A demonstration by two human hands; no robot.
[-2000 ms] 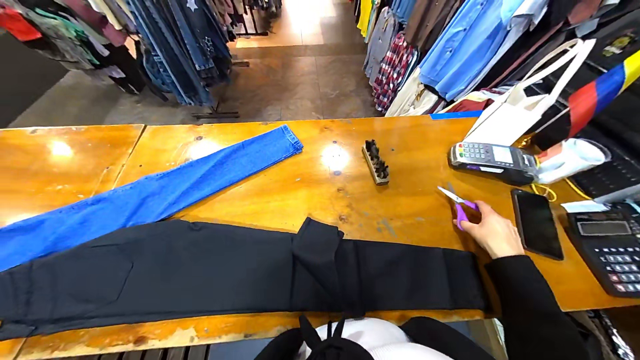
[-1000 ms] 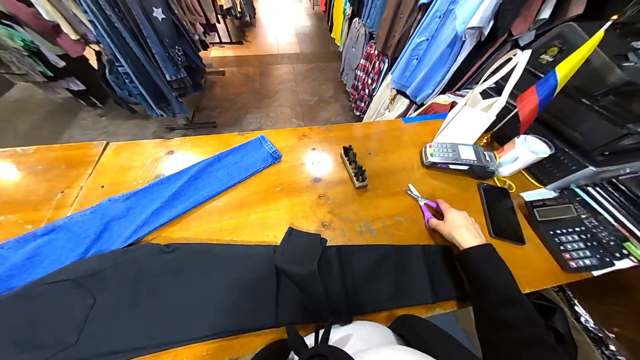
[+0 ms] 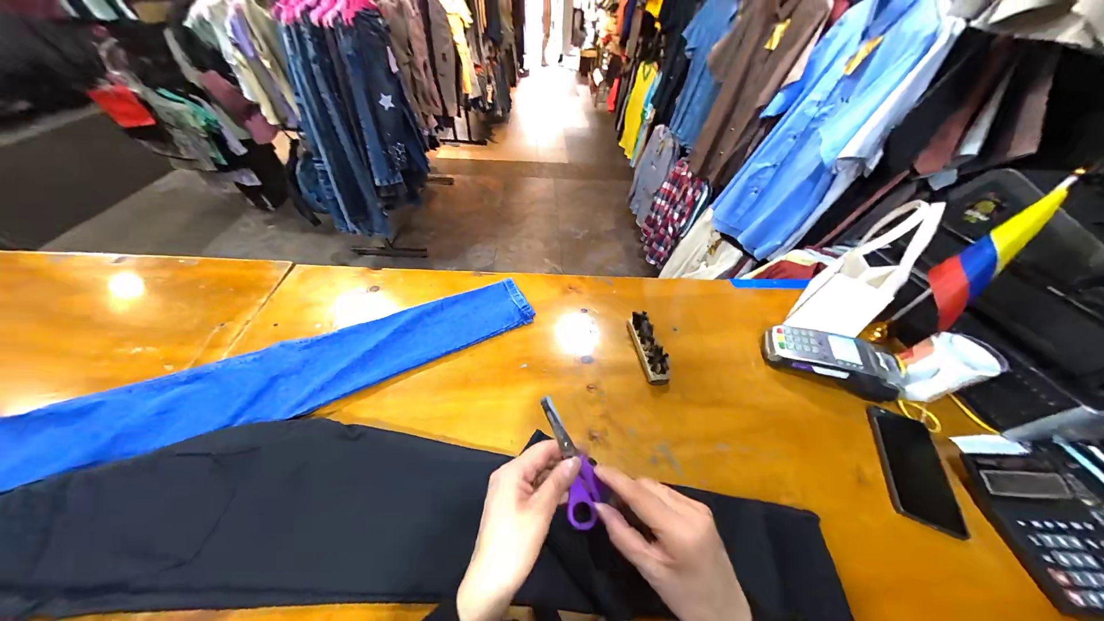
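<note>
Both hands meet over the black trousers (image 3: 259,517) laid along the near side of the wooden counter. Purple-handled scissors (image 3: 584,496) are between them, blades closed and pointing up and away. My left hand (image 3: 526,500) pinches the scissors near the pivot with thumb and fingers. On the other side, my right hand (image 3: 660,526) has its fingers at the purple handles. A folded part of the black cloth lies under the hands, partly hidden by them. Blue jeans (image 3: 345,362) lie just beyond the trousers, one leg reaching toward the middle of the counter.
A small block with black pieces (image 3: 649,348) stands on the wooden counter (image 3: 483,379). To the right are a card terminal (image 3: 828,354), a smartphone (image 3: 916,470), a desk calculator (image 3: 1035,517), a white bag (image 3: 862,285) and a small flag (image 3: 992,250). Clothes racks stand beyond the counter.
My right hand has brought the scissors from the counter at the right to above the black trousers. My left hand has come into view and taken hold of them; their blades, earlier apart, are now closed.
</note>
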